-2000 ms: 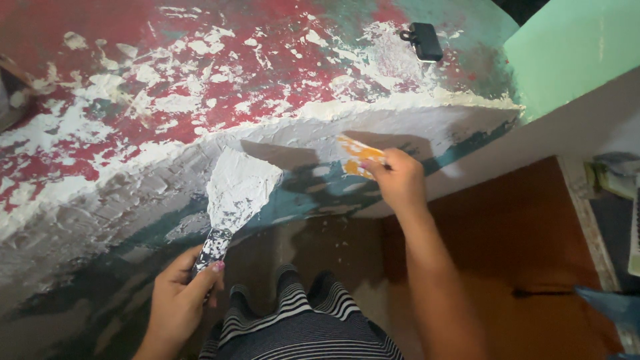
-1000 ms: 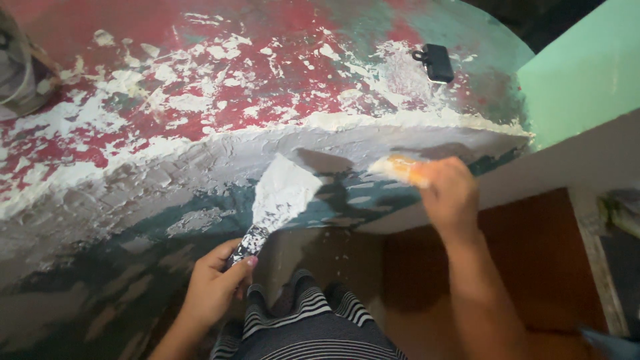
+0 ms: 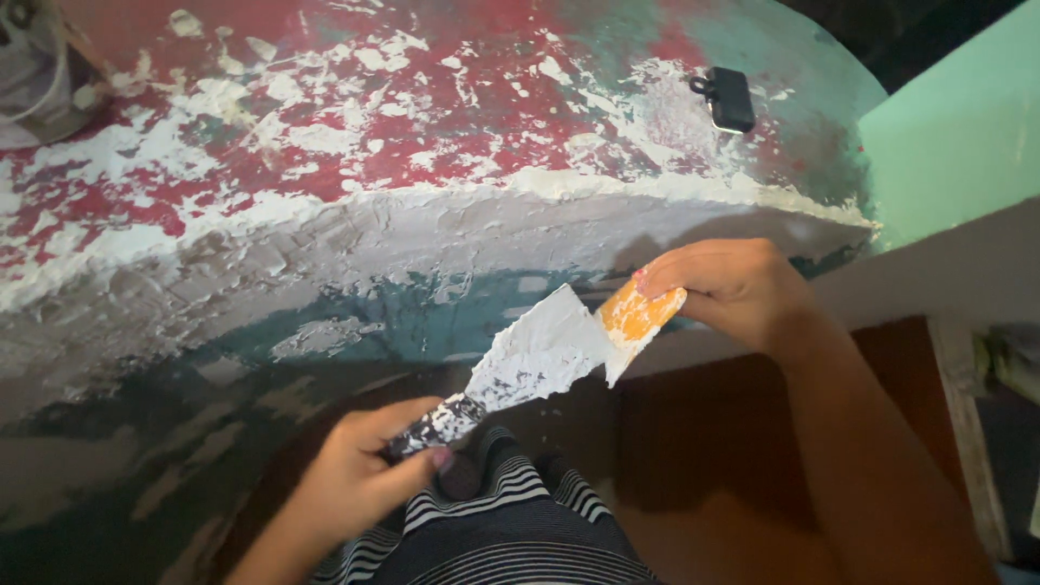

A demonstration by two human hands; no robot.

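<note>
My left hand (image 3: pixel 382 459) grips the dark, paste-spattered handle of a putty knife (image 3: pixel 540 349), whose blade is thickly coated with white filler paste. In my right hand (image 3: pixel 719 284) is a flat orange scraper (image 3: pixel 638 313), smeared with white paste along its lower edge. That edge is at the right corner of the knife's blade; the two look to touch. Behind both tools runs the curved edge of a counter (image 3: pixel 487 223), covered in rough greyish-white filler, with bare teal surface below the band.
On the red and green countertop, crusted with white paste, a small black case with a loop (image 3: pixel 731 100) lies at the right. A smeared bucket (image 3: pixel 49 77) stands at the far left. A mint-green wall panel (image 3: pixel 959 130) adjoins the counter's right end.
My right hand has brought the orange scraper down and left, from in front of the filled edge to the knife's blade. My left hand still holds the knife.
</note>
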